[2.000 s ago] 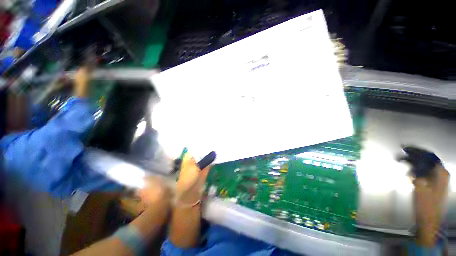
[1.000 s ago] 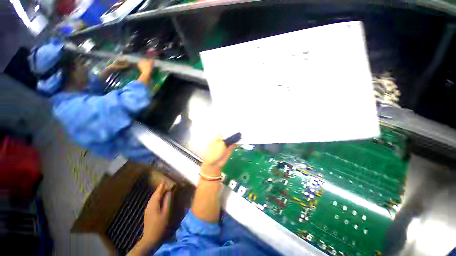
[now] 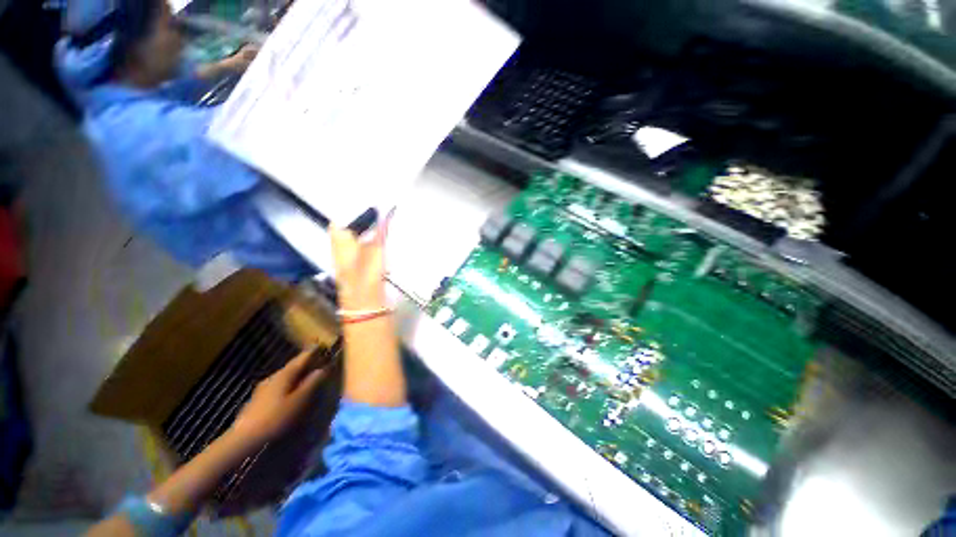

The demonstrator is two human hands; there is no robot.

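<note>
My left hand (image 3: 362, 262), with a black finger cot and a thin bracelet, holds a large white instruction sheet (image 3: 367, 100) by its lower edge. The sheet is tilted to the upper left; its faint print is unreadable. A large green circuit board (image 3: 692, 325) lies between the rails to the right of the hand. Several grey-topped black blocks (image 3: 546, 255) stand in a row near its left end, and small coloured parts sit across it. My right hand is out of view; only a bit of blue sleeve shows at the lower right edge.
Another person's bare hand (image 3: 278, 399), with a blue-grey wrist band, reaches into an open carton (image 3: 173, 341) holding a black grid tray (image 3: 231, 388). A worker in blue (image 3: 168, 157) is upper left. Pale parts (image 3: 770, 199) lie piled behind the metal rail (image 3: 671, 199).
The sheet has swung left off the board, uncovering the row of blocks. The view has shifted. My right hand, seen at the right two seconds ago, is out of view.
</note>
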